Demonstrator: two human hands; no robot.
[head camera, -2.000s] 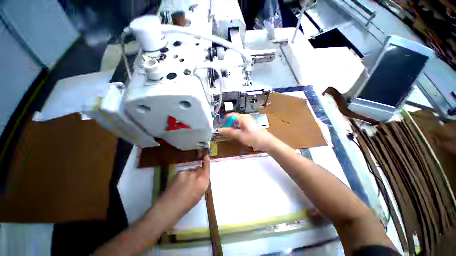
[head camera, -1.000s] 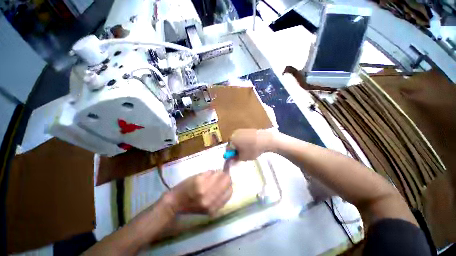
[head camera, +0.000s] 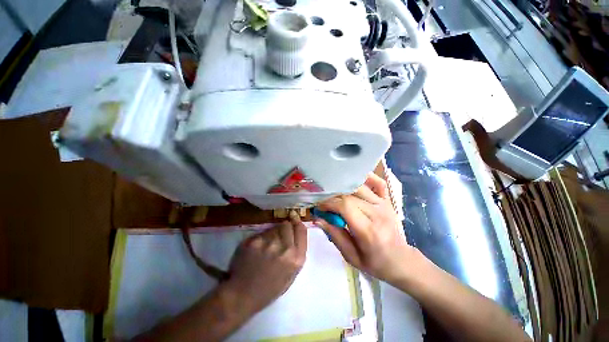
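The white sewing machine head (head camera: 287, 147) with a red three-diamond mark stands over a brown panel (head camera: 143, 204). A narrow brown strap (head camera: 193, 250) curves from the clamp's left part into my left hand (head camera: 267, 260). That hand is closed on the strap, fingertips at the yellow clamp (head camera: 284, 213); the strap's far end is hidden. My right hand (head camera: 367, 227) grips a tool with a blue handle (head camera: 330, 218), pointing left at the same spot; its tip is hard to make out. A white template (head camera: 167, 280) edged with yellow tape lies in front. The needle area is hidden behind the head.
A large brown panel (head camera: 47, 220) lies at the left. A dark shiny plate (head camera: 441, 200) is right of my right hand. Many brown strips (head camera: 551, 240) lie at the far right, below the control screen (head camera: 561, 123).
Both hands have moved from over the template back to the clamp, with the strap and blue-handled tool. The machine head looks nearer, and the panel and clamp sit further left relative to it.
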